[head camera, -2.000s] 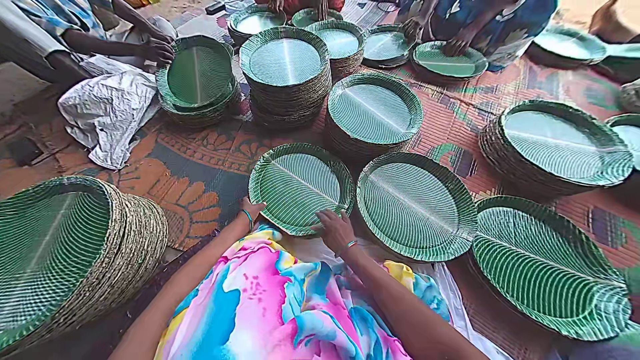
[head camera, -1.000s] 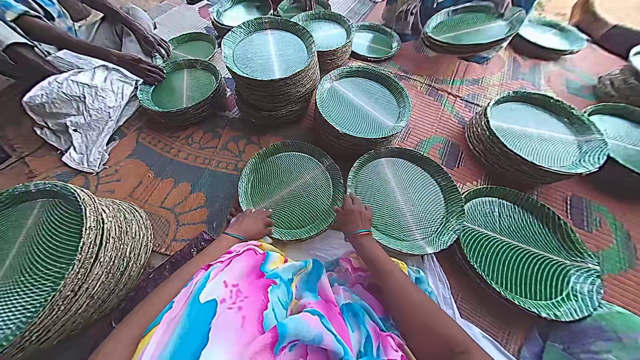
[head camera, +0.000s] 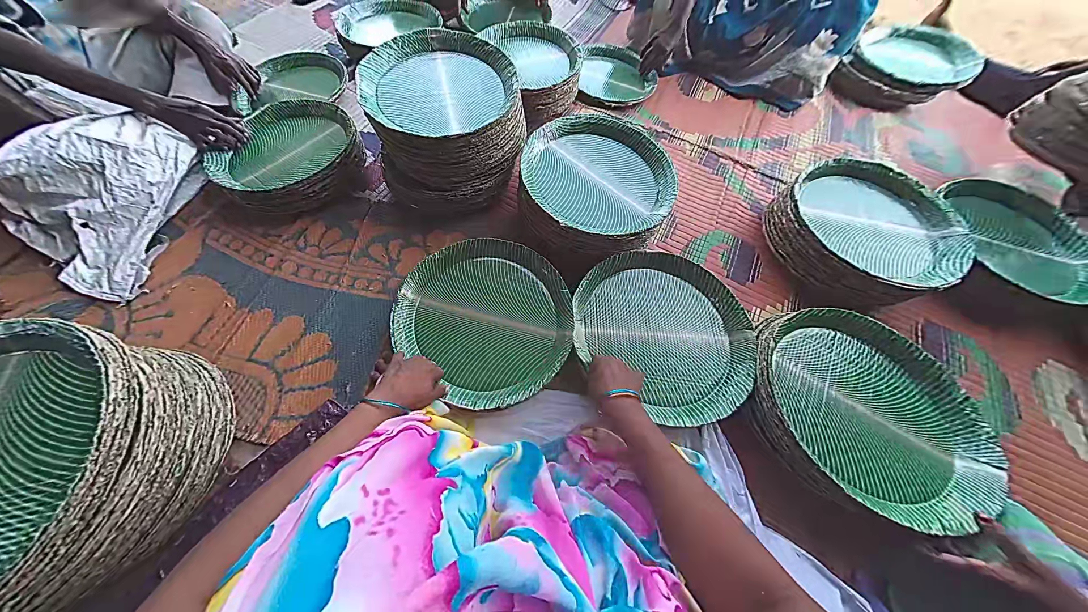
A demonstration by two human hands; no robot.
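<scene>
A green leaf-patterned plate (head camera: 480, 327) with a crimped rim lies just in front of my lap. My left hand (head camera: 406, 382) is at its lower left rim, fingers curled, the fingertips partly hidden. Beside it, touching rim to rim, is a second plate (head camera: 667, 336). My right hand (head camera: 614, 379) is where the two rims meet, over the second plate's lower left edge; its fingers are bent and mostly hidden, so which rim they grip is unclear. Both wrists wear thin bangles. To the right lies a stack of like plates (head camera: 863, 416).
A tall plate stack (head camera: 161, 442) leans at lower left. More stacks stand ahead (head camera: 442, 102), (head camera: 595, 187) and at right (head camera: 875, 225) on a patterned mat (head camera: 280, 340). A person's hands (head camera: 208, 119) touch plates at upper left. Other people sit at the far side; another hand shows at lower right.
My right hand, flat over the front plate two seconds ago, has moved to its right edge. My left hand stays at the left rim. A far person's plates at upper right have moved away rightward.
</scene>
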